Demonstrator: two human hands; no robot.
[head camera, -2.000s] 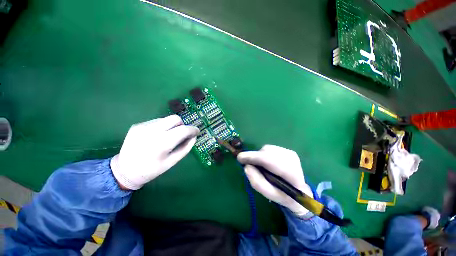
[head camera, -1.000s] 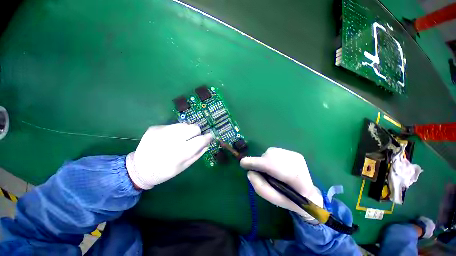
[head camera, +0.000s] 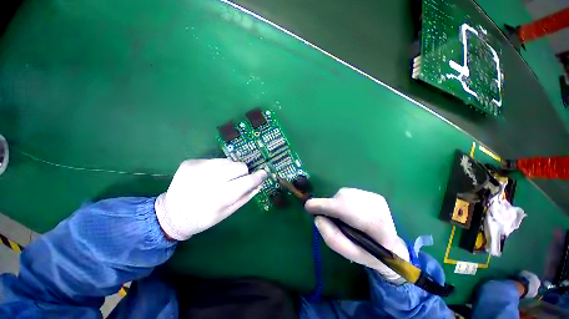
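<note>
A small green circuit board (head camera: 274, 146) with black blocks at its ends lies on the green mat in front of me. My right hand (head camera: 359, 227), in a white glove, holds the soldering iron (head camera: 374, 246) like a pen, its brown tip on the lower middle of the board. My left hand (head camera: 209, 193), also gloved, has its fingertips pinched over the board beside the tip. A thin solder wire (head camera: 93, 169) runs from the reel (head camera: 3, 154) at the left edge to behind my left hand. The pinched end is too small to see clearly.
A large circuit board (head camera: 458, 56) lies on the darker conveyor at upper right. The iron stand (head camera: 458, 187) with crumpled white tissue (head camera: 504, 215) is at right, inside yellow tape. Two red-orange sleeves (head camera: 546, 167) are at the right edge. Another person's gloved hand (head camera: 530, 283) shows at lower right.
My left hand has moved right and slightly down over the board, and the solder wire now shows taut-looking behind it. The iron's tip stays at the board's lower middle.
</note>
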